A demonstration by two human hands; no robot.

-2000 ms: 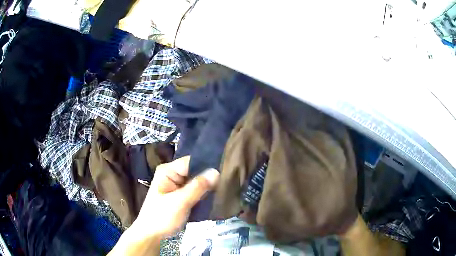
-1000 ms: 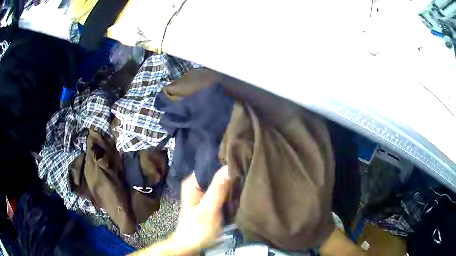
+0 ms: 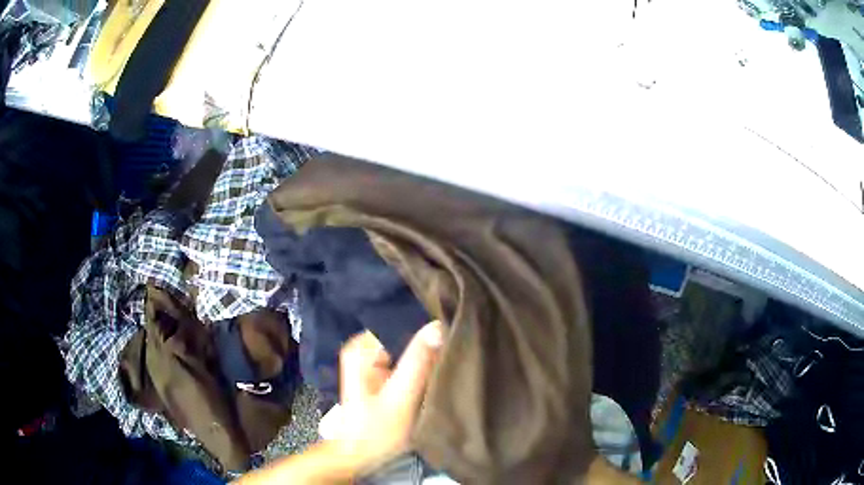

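A brown garment (image 3: 512, 332) hangs below the table edge in front of me. A flat navy piece (image 3: 355, 294) lies against its left side. My left hand (image 3: 384, 398) grips the cloth where brown and navy meet, thumb and fingers pinching it. My right hand is hidden behind the brown cloth; only part of that forearm (image 3: 606, 474) shows at the bottom edge, so its fingers cannot be seen.
The white table (image 3: 455, 104) spans the top, with a ruled measuring tape (image 3: 701, 248) along its front edge. Plaid cloth (image 3: 232, 256) and brown pieces (image 3: 204, 379) are heaped at left. A cardboard box (image 3: 715, 450) and dark garments with white cord loops (image 3: 826, 417) lie at lower right.
The brown cloth has shifted left in view and folded over more of the navy piece. The dark label seen earlier is now hidden. My left hand has moved lower on the garment.
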